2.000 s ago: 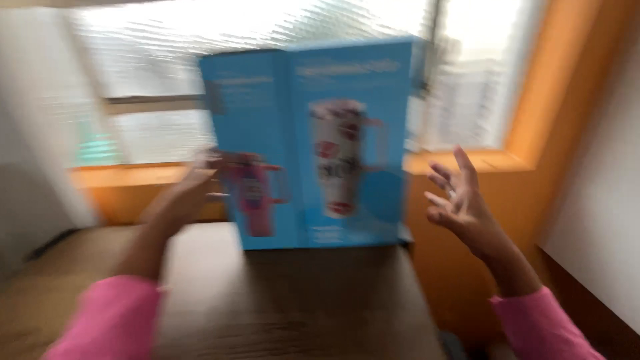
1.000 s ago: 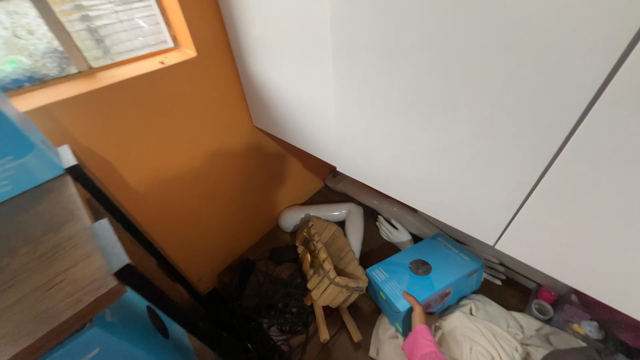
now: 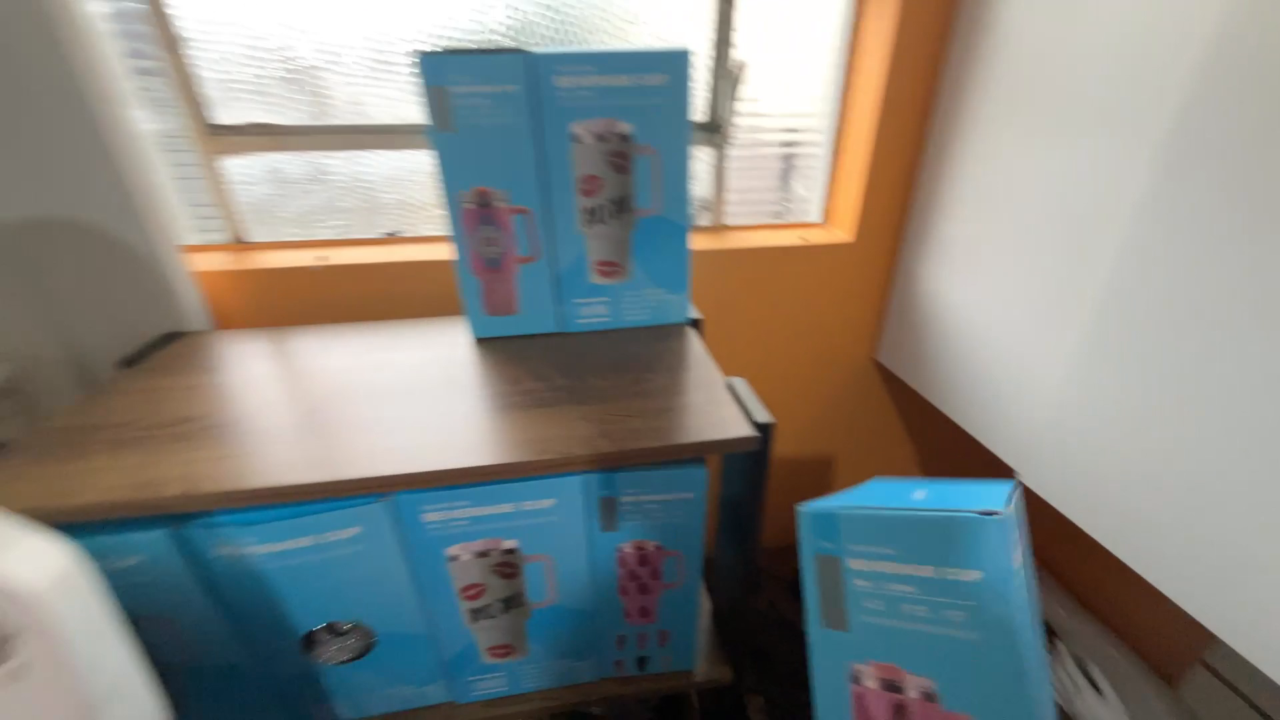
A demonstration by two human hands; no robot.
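Neither of my hands shows in the head view. A blue cardboard cup box [image 3: 925, 600] is upright at the lower right, beside the shelf unit; its lower end is cut off by the frame, and whatever supports it is hidden. Another blue cup box [image 3: 625, 200], printed with a tumbler with a handle, stands at the back right of the wooden shelf top [image 3: 400, 400], before the window. Several similar blue boxes [image 3: 500, 590] stand side by side on the shelf below; one has a round hole in its front. The picture is slightly blurred.
A frosted window [image 3: 320, 190] with an orange sill [image 3: 780, 236] lies behind the shelf. A large white panel [image 3: 1120, 230] slants down at the right. A dark post [image 3: 742, 500] rises at the shelf's right end. A blurred pale object [image 3: 70, 630] fills the lower left corner.
The view has swung back from the floor to the shelf. One second ago a hand touched a blue box low beside a wooden item; now no hand shows and a blue box is upright at the lower right.
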